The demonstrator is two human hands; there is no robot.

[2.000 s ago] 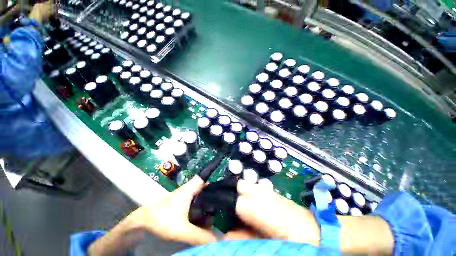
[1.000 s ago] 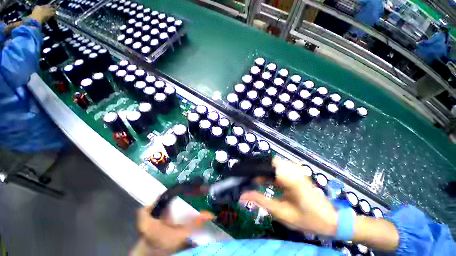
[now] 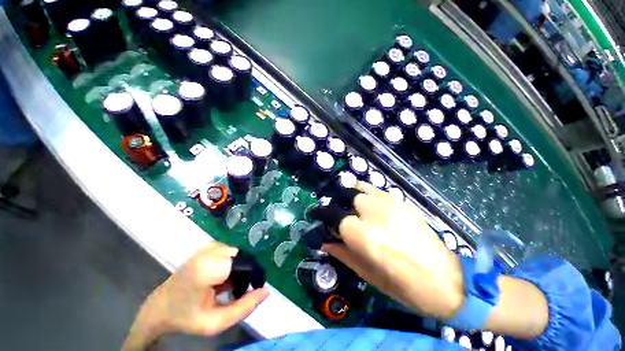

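The green circuit board (image 3: 179, 218) carries black capacitors with white tops and bare round footprints (image 3: 261, 233). My right hand (image 3: 401, 253) is over the board, its black-covered fingertips bent down by a capacitor row. Whether it holds a capacitor is hidden. A capacitor (image 3: 320, 275) with its marked silvery top showing is just below those fingers. My left hand (image 3: 195, 295) is at the board's front rail, thumb and fingers around something black; I cannot tell finger cots from a capacitor body there.
A clear tray (image 3: 473, 195) beyond the rail (image 3: 301, 92) holds rows of capacitors at its left part and bare pockets at its right. Orange-copper inductors (image 3: 214, 196) stand along the board's front. The pale front rail (image 3: 103, 185) curves along the left. A blue sleeve shows at the far left edge.
The view has shifted closer to the board. My hands, together over the board at first, are now apart: the left at the front rail, the right over the capacitor rows.
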